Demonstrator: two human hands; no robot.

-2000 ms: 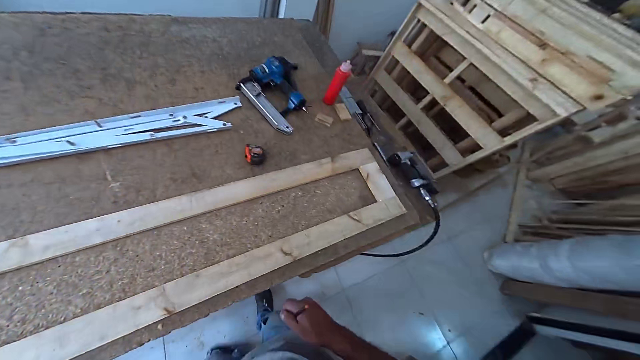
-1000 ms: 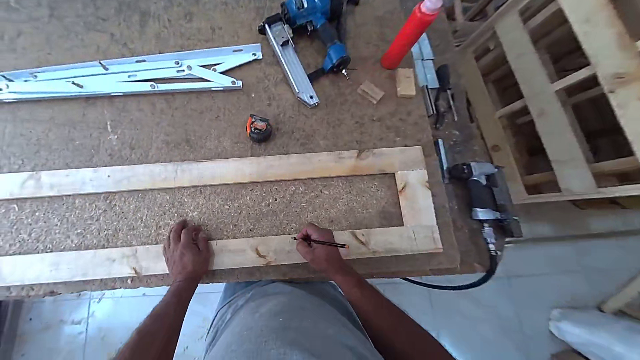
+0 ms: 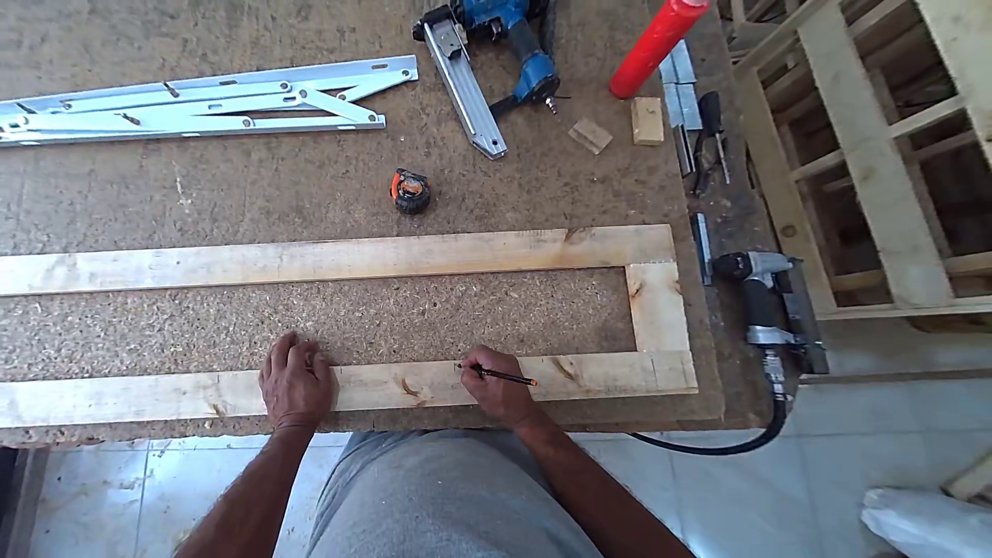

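My right hand (image 3: 498,385) holds a dark pencil (image 3: 505,376), its tip at the inner edge of the near rail of a flat wooden frame (image 3: 597,374). My left hand (image 3: 297,381) rests palm down on the same rail, further left, its fingers reaching over the inner edge and holding nothing. The frame lies on a chipboard-topped workbench (image 3: 294,194), and its short crosspiece (image 3: 659,306) is at the right end. Beyond the far rail sits a tape measure (image 3: 410,191), black and orange.
Metal folding brackets (image 3: 217,101) lie at the back left. A blue pneumatic nailer (image 3: 496,62), a red bottle (image 3: 657,46) and small wood blocks (image 3: 648,121) are at the back. At the right edge lies a pneumatic stapler (image 3: 763,302) with a black hose (image 3: 721,448), beside slatted wooden frames (image 3: 876,155).
Two seconds ago one hand was below the bench edge; both hands are now on the near rail. Since one second ago the hands have hardly moved. The view has shifted closer over the bench.
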